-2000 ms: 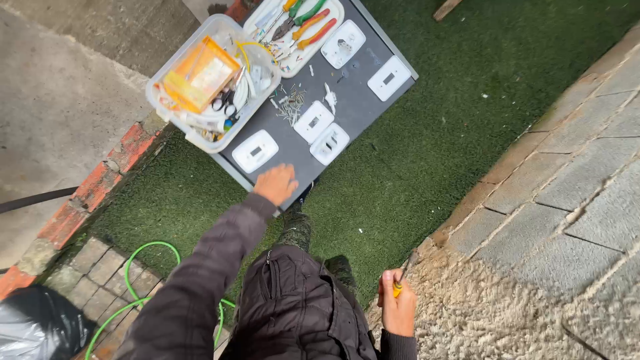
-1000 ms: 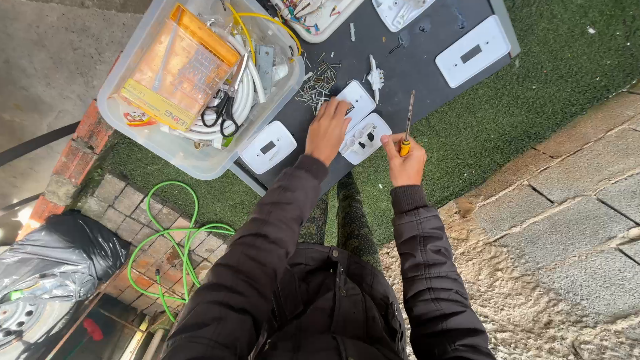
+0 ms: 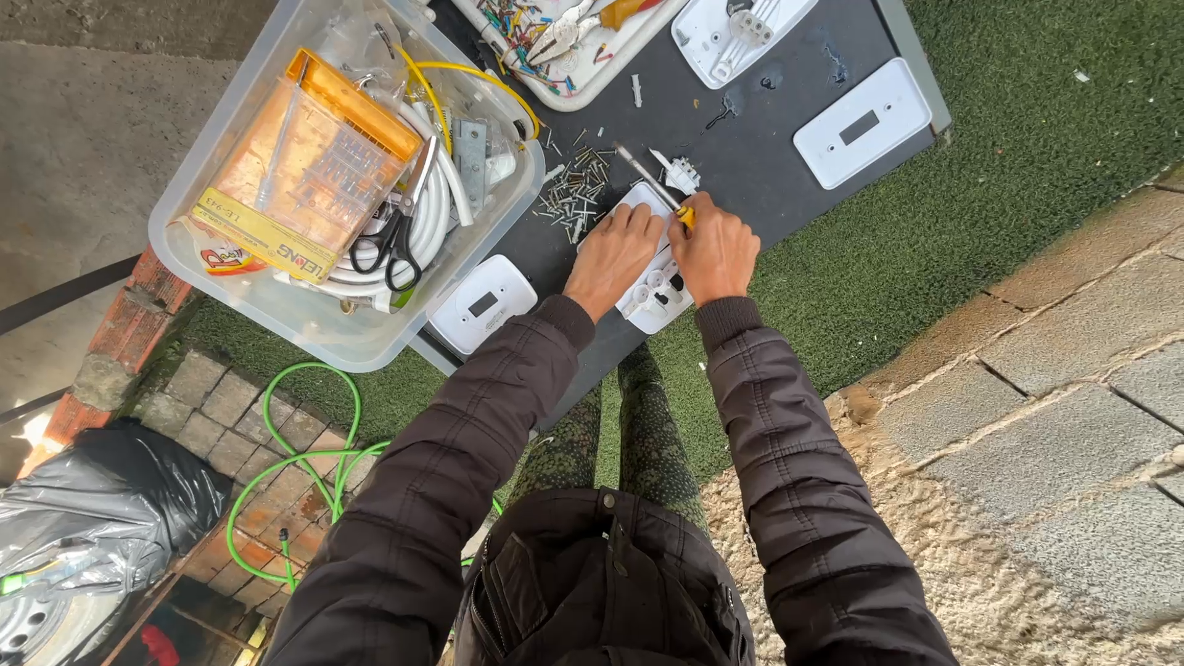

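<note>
My right hand (image 3: 714,248) is closed around the yellow handle of a screwdriver (image 3: 652,181), whose metal shaft points up and left over the dark table. My left hand (image 3: 618,254) rests on a white cover plate (image 3: 640,196) and hides much of it; whether its fingers grip the plate is unclear. Just below, between my hands, lies another white plate (image 3: 656,298) with socket parts on it. Beyond my left hand is a pile of loose screws (image 3: 577,192). A small white plastic part (image 3: 682,173) lies above my right hand.
A clear plastic bin (image 3: 529,190) with scissors (image 3: 390,242), white conduit and an orange case stands left. White plates lie left (image 3: 483,303) and right (image 3: 863,124). A tray (image 3: 592,91) with pliers is at the top. A block wall (image 3: 1064,435) runs along the right.
My right hand has come up from beside the wall to the plates, with the screwdriver still in it. My left hand has moved from the table's near edge onto a plate. The view is closer to the table.
</note>
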